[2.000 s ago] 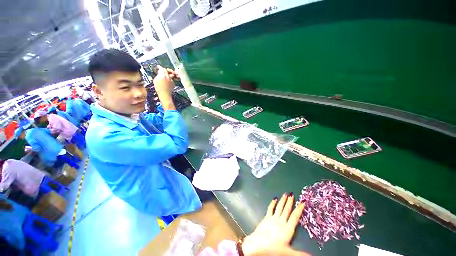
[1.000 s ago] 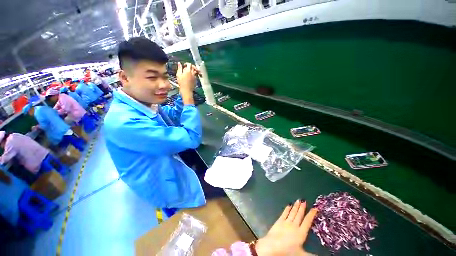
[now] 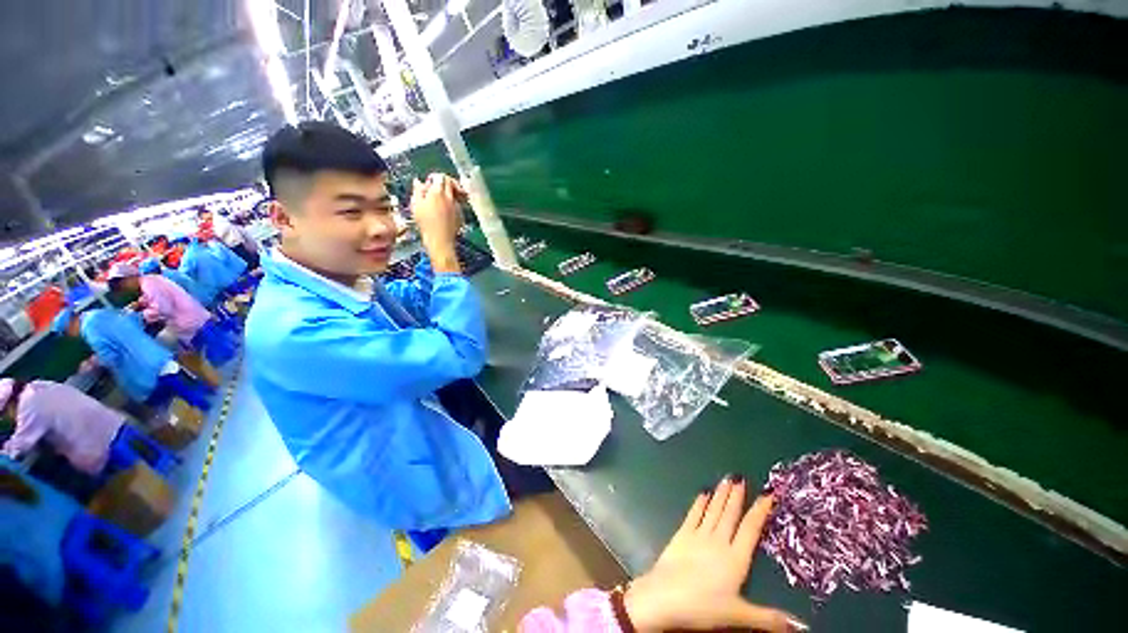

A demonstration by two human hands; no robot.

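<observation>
My left hand (image 3: 705, 563) lies palm down on the dark green bench (image 3: 643, 495), fingers apart and holding nothing. Its fingertips are beside the left edge of a round pile of small pink and dark pieces (image 3: 844, 524). A corner of a white card (image 3: 959, 618) shows at the bottom edge, right of the pile. My right hand is not in the picture. Phone housings with pink rims and green boards lie spaced along the belt, the nearest (image 3: 870, 361) beyond the pile.
Clear plastic bags (image 3: 662, 371) and a white wrapping (image 3: 557, 428) lie further left on the bench. A cardboard box (image 3: 544, 556) with a clear bag (image 3: 468, 591) is below. A person in a blue smock (image 3: 371, 359) sits close at left. A pale edge strip (image 3: 891, 439) borders the belt.
The whole view shifts slightly between frames. My left hand stays flat beside the pile. The white card's corner, out of view one second ago, shows again.
</observation>
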